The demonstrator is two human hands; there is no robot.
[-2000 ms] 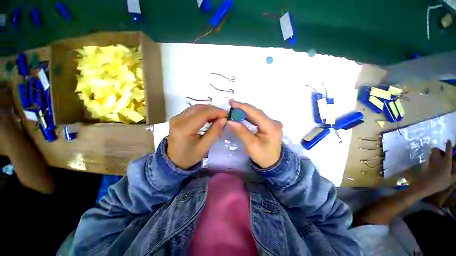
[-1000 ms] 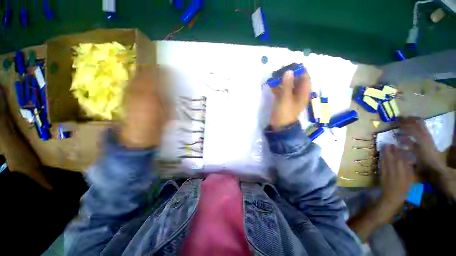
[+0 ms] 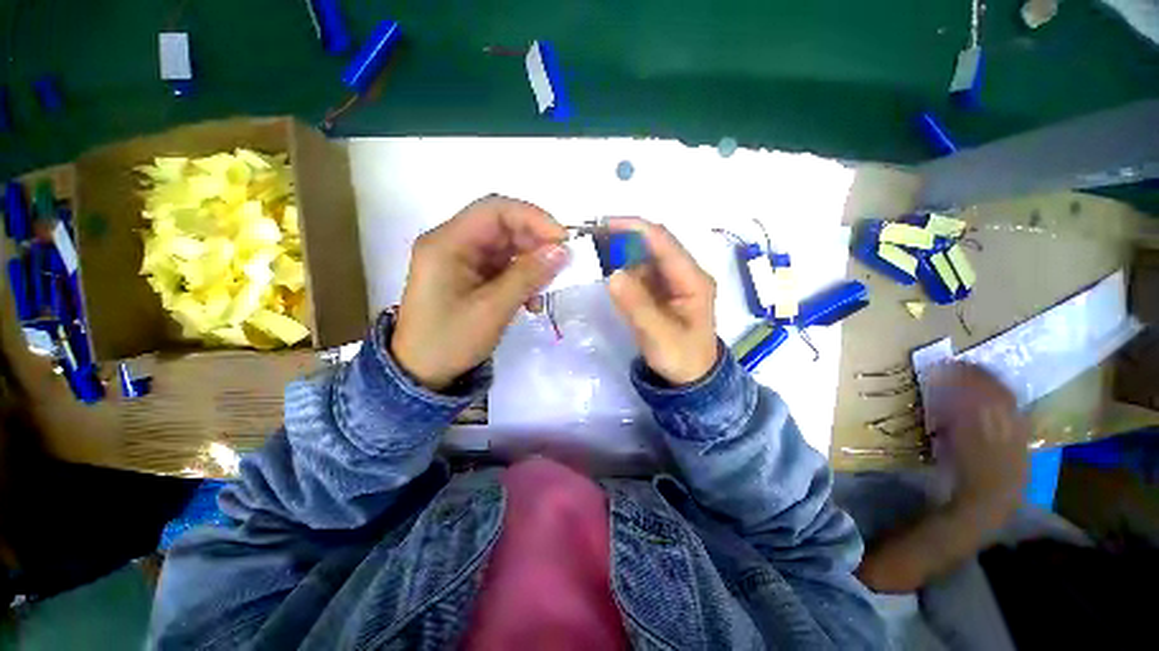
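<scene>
My right hand (image 3: 664,305) holds a blue pack (image 3: 624,251) above the white work sheet (image 3: 420,178); the pack's end is dark and partly hidden by the fingers. My left hand (image 3: 464,293) pinches a small whitish piece (image 3: 581,262) right beside the pack; whether it touches the pack I cannot tell. A short red lead (image 3: 555,326) shows below my left fingertips. The glossy backing sheet (image 3: 559,382) lies between my wrists, near my body.
A cardboard box (image 3: 324,242) of yellow pieces (image 3: 223,248) stands at left, blue packs (image 3: 45,286) beside it. More packs (image 3: 833,303) lie right of my hands. Another worker's hand (image 3: 972,420) is at right, near leads. Packs (image 3: 372,57) lie on the green surface.
My left hand has come back from the box side to the middle and now holds a whitish piece. My right hand has moved left and down with the blue pack.
</scene>
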